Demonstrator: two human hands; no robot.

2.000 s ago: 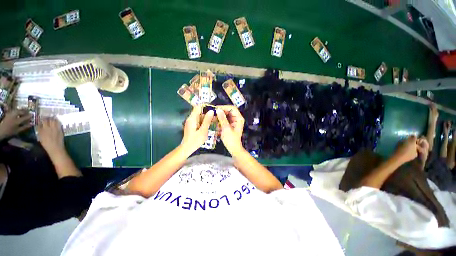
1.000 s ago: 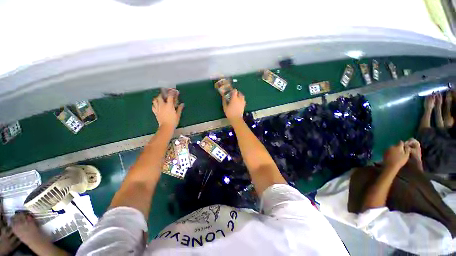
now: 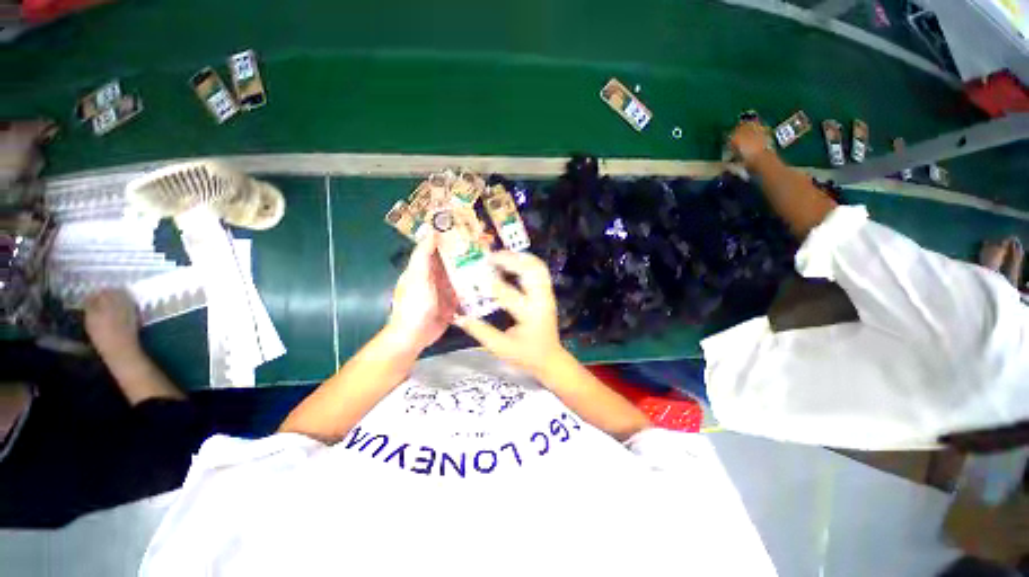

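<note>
My left hand (image 3: 420,291) holds a phone board (image 3: 460,242) upright at its left side, just in front of my chest. The board has a tan and green upper part and a white lower end. My right hand (image 3: 521,302) is at the board's lower right edge, its fingers bent around the white end. Waiting boards (image 3: 404,216) lie fanned and overlapping behind the held board, partly hidden by it. Another board (image 3: 507,218) lies just right of them, beside the heap of glossy black parts (image 3: 666,254).
Boards (image 3: 626,104) lie spaced on the green belt behind the pale rail (image 3: 361,166). A cream desk fan (image 3: 209,192) and white paper strips (image 3: 231,293) are at left. A left neighbour's hand (image 3: 113,321) is near the trays. A right neighbour's hand (image 3: 749,143) reaches over the belt.
My hands have come back from the belt to in front of my chest, now with a board. The view has tilted down again. The right neighbour's arm has reached out to the belt.
</note>
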